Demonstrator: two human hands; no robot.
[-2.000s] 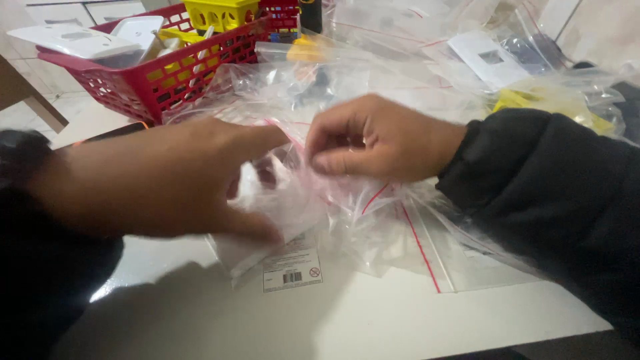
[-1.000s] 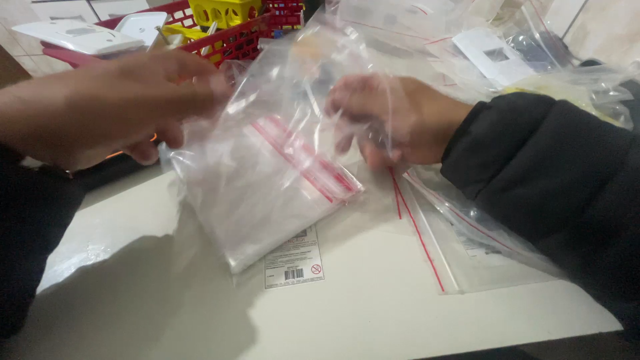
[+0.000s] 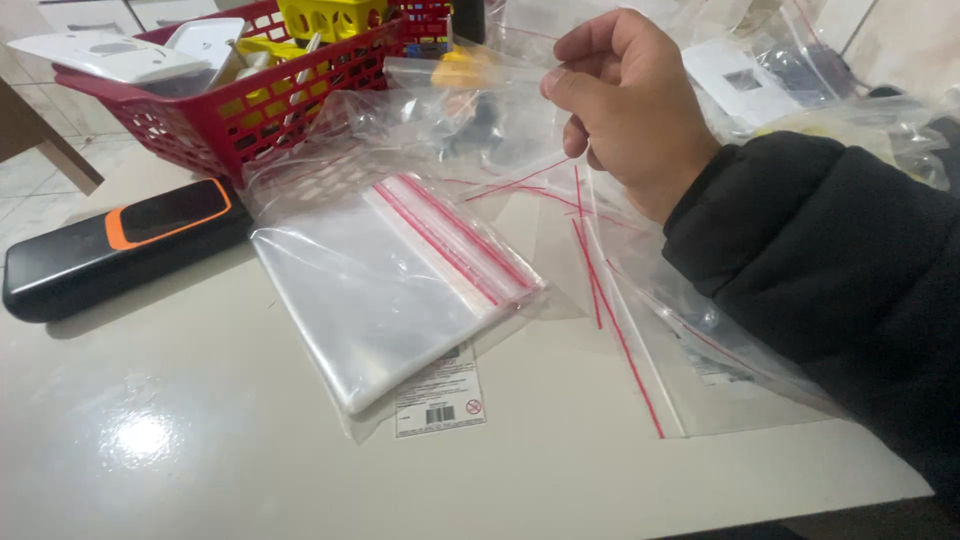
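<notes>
My right hand (image 3: 626,105) is raised over the middle of the table, thumb and index finger pinched on the edge of a clear plastic bag. Below and left of it lies a pack of clear zip-lock bags (image 3: 375,277) with red seal strips, inside a loose clear outer bag. Partly under the pack is a small printed label card (image 3: 441,401) with a barcode. More clear zip bags (image 3: 645,360) with red lines lie at the right, under my dark sleeve. My left hand is out of view.
A red plastic basket (image 3: 187,124) at the back left holds white plates and yellow parts. A black handheld device with an orange-rimmed panel (image 3: 127,247) lies at the left on the white table (image 3: 225,465). Clear bags with a white card (image 3: 739,82) are heaped at the back right.
My left hand has gone out of view from the left side. The pack of bags, lifted a second ago, now lies flatter on the table. My right hand has moved up, off the pack.
</notes>
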